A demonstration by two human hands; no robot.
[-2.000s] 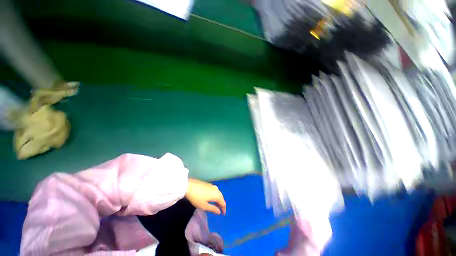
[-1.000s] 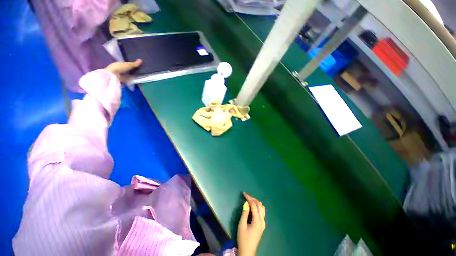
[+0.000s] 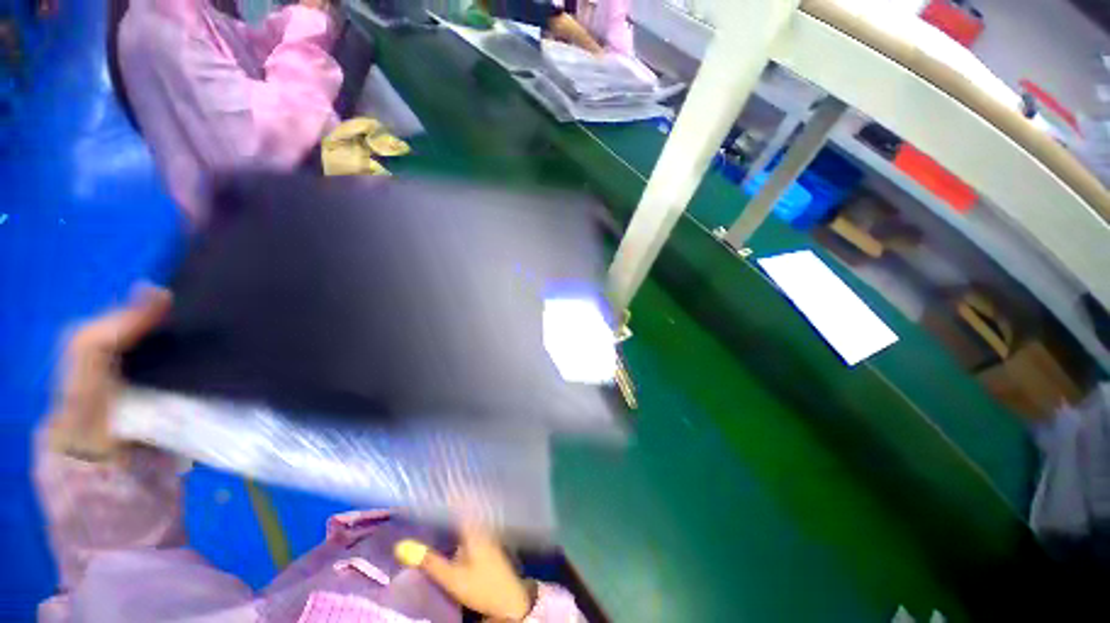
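A black folding unit (image 3: 365, 304), blurred, lies on a silvery bubble bag (image 3: 329, 456) in front of me, raised and tilted. A white-and-blue label (image 3: 578, 338) is near its right end. My left hand (image 3: 104, 371) is shut on the left end of the unit and bag. My right hand (image 3: 469, 572) is below the bag's near edge, thumb spread and yellow-tipped. Its blurred fingers overlap the bag's edge; contact is unclear. The unit hides the cloth and bottle by the post.
A green bench (image 3: 718, 487) runs diagonally, with a pale metal post (image 3: 688, 158) behind the unit. A yellow cloth (image 3: 356, 147) lies beyond. A person in pink (image 3: 231, 91) sits at upper left. A white paper (image 3: 830, 307) lies right. Bagged sleeves (image 3: 596, 79) lie at the far end.
My left hand has brought the unit and bag from the far left of the bench towards me. My right hand has moved left, from over the bench to the bag's near edge.
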